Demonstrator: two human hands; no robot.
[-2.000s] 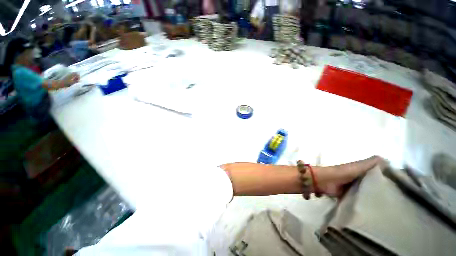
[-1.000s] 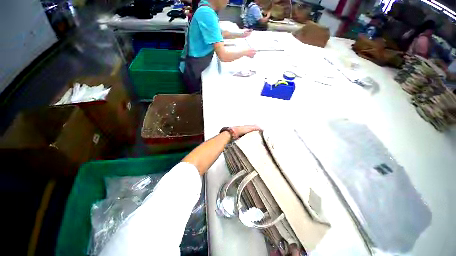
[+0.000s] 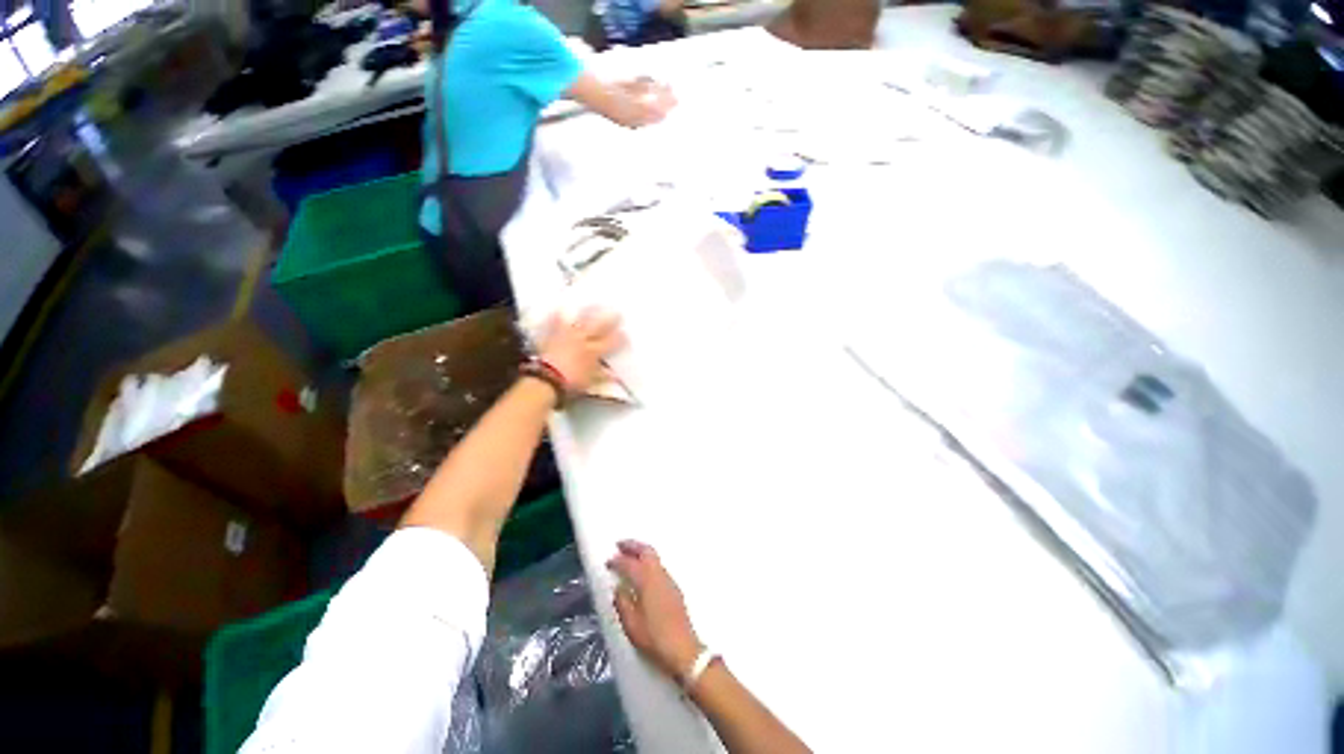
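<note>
My left hand (image 3: 582, 349) lies palm down with spread fingers at the table's left edge. A small beige corner (image 3: 612, 390), perhaps of a handbag, shows beside it; the rest is lost in white glare. Thin grey-beige loops (image 3: 593, 245), like bag handles, lie just beyond. My right hand (image 3: 656, 611) is nearer me at the same edge, fingers partly curled, with nothing visible in it. A packed bag (image 3: 1135, 442) in shiny clear plastic, with a dark mark, lies flat at the right.
A blue tape dispenser (image 3: 777, 221) stands further up the white table (image 3: 826, 486). A person in turquoise (image 3: 494, 96) works at the far left edge. Green crates (image 3: 354, 258), cardboard boxes (image 3: 199, 545) and crinkly clear polybags (image 3: 553, 663) are left of or below the edge. Stacked bags (image 3: 1223, 111) lie far right.
The view has shifted. The beige handbag stack with loop handles in front of me no longer shows there. My left hand is now spread flat, and my right hand has come into clear view.
</note>
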